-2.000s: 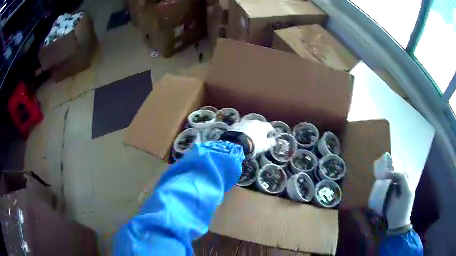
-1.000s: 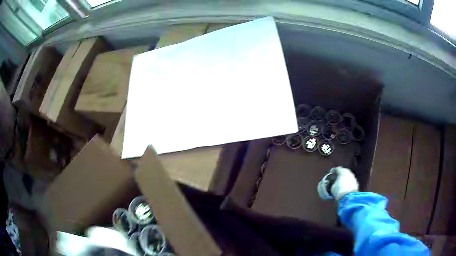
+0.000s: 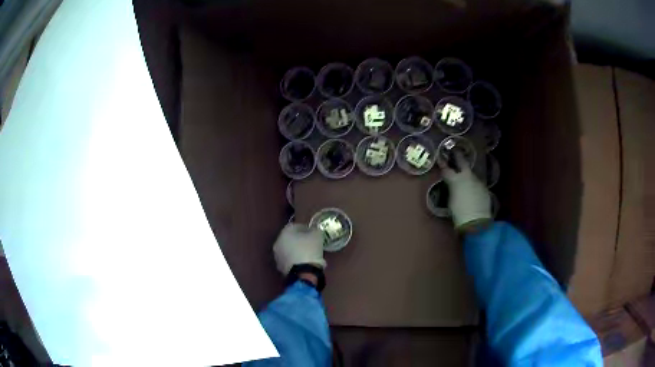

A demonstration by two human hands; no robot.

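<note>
My left hand, in a white glove with a dark band at the wrist, holds a clear round tub with whitish bits over the bare brown layer pad. My right hand, also gloved, has its fingers on a tub at the right end of the third row. Another tub lies beside that hand, partly covered by it. Several filled tubs stand upright in rows at the far side of the large master carton.
A large white sheet covers the left side, over the carton's left edge. Closed brown cartons stand to the right. More tub rims show low along the carton's inner sides.
The view has moved over the master carton. My left hand has come from the smaller carton into this one with a tub. My right hand is now at the third row, where more tubs stand.
</note>
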